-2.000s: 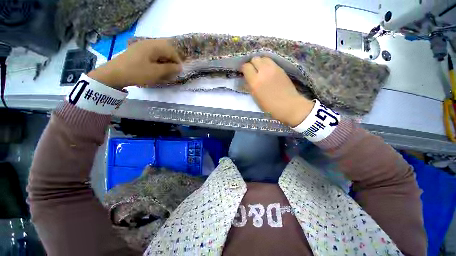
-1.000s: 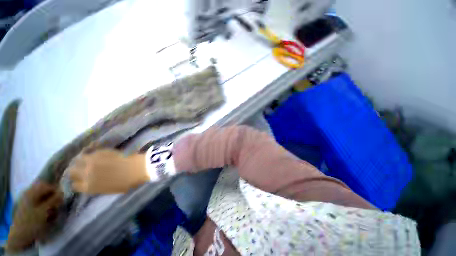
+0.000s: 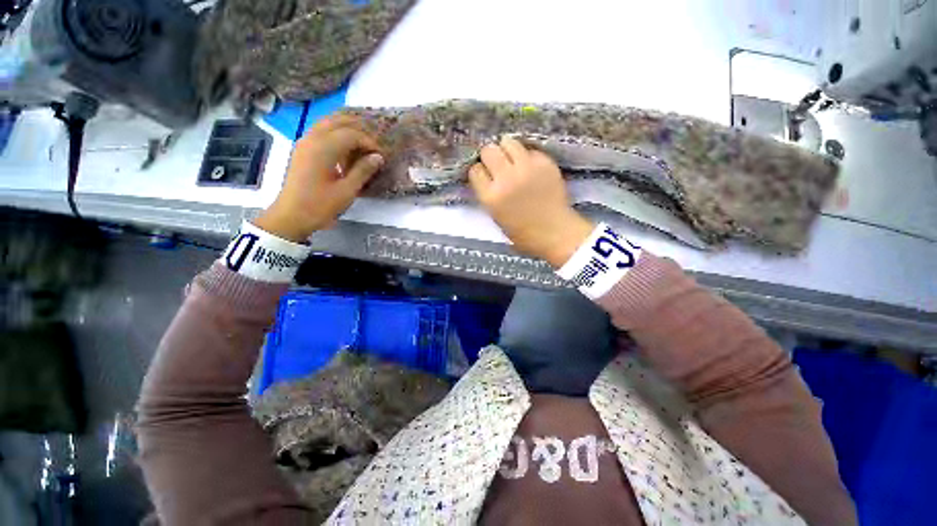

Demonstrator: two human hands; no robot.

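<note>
A long curved tweed piece [image 3: 755, 185] lies on the white sewing table, its right end near the machine's needle plate [image 3: 762, 115]. Its front edge gapes and shows a smooth whitish-grey layer [image 3: 616, 160] inside. My right hand [image 3: 522, 195] is closed over the open edge at the middle of the piece, fingertips pinching it. My left hand [image 3: 321, 175] is at the left end of the piece, thumb and index finger close together. Whether its other fingers pinch the fabric is hard to tell.
The sewing machine head [image 3: 878, 51] stands at the right. More tweed [image 3: 298, 46] is heaped at the back left beside a dark motor-like unit [image 3: 123, 51]. A small black control box [image 3: 232, 154] is at the left. A blue bin [image 3: 354, 327] and tweed [image 3: 349, 411] are below the table edge.
The view swung right, then back. Compared with the oldest frame, my right hand is further left along the piece, and my left hand has its thumb and finger raised at the left end.
</note>
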